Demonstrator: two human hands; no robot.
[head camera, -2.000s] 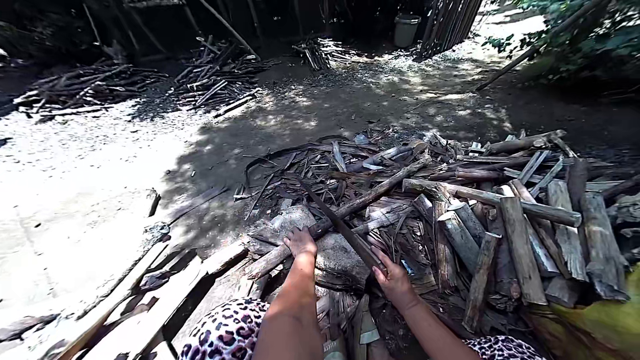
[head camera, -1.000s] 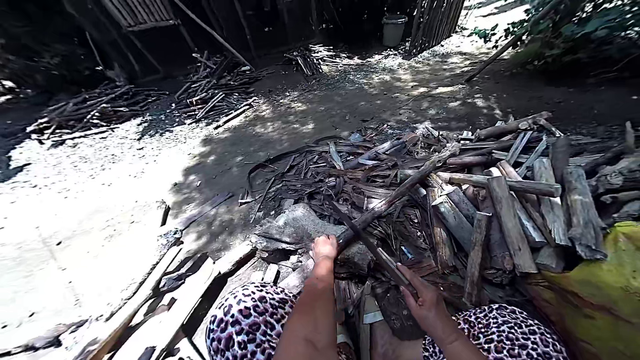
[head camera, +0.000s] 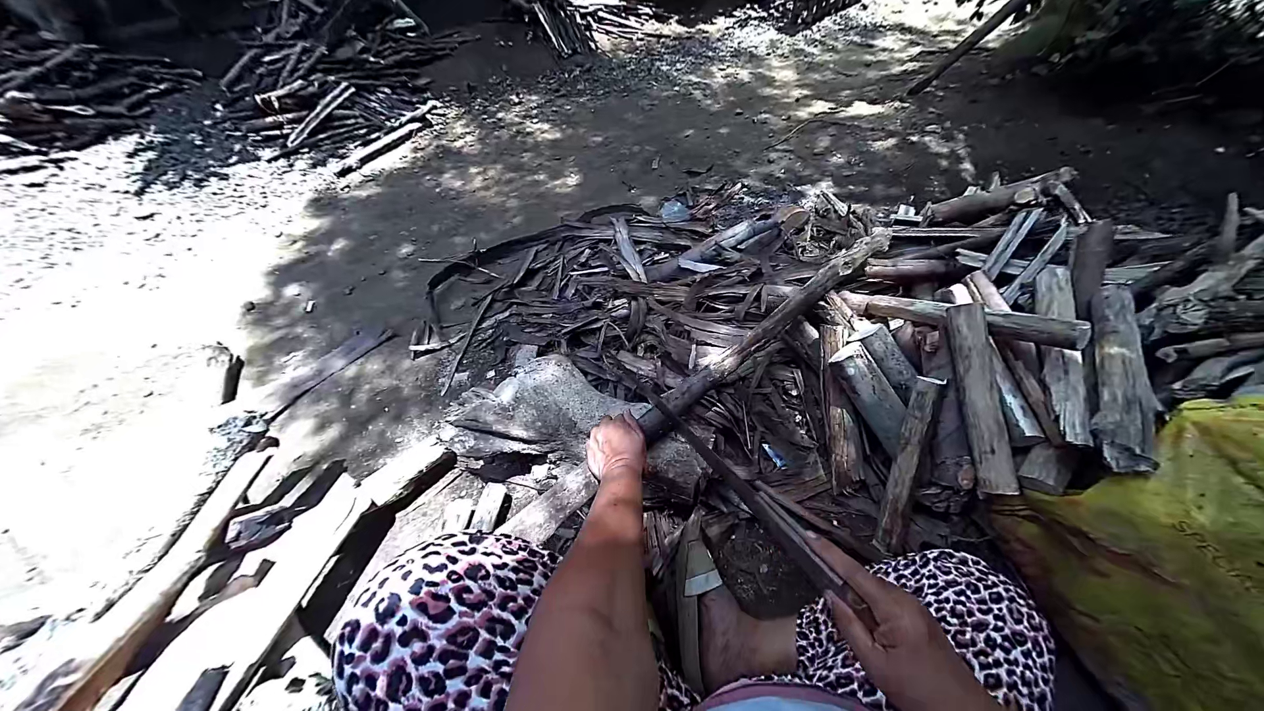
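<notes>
A long wooden pole slants from my knees up across the bark pile, over a grey stone or block. Wrapped around the pole just above that block is my left hand. My right hand, near my right knee, grips the lower end of a long, dark, narrow tool, perhaps a saw or machete. The tool's far end lies at the pole, just right of my left hand. Whether its edge touches the wood, I cannot tell.
Cut logs are heaped at the right, above a yellow-green sack. Bark strips cover the ground ahead. Split planks lie at the lower left. Stacked branches stand at the upper left.
My right hand has drawn back toward my right knee with the dark tool. My left hand still grips the pole. The view has tilted downward.
</notes>
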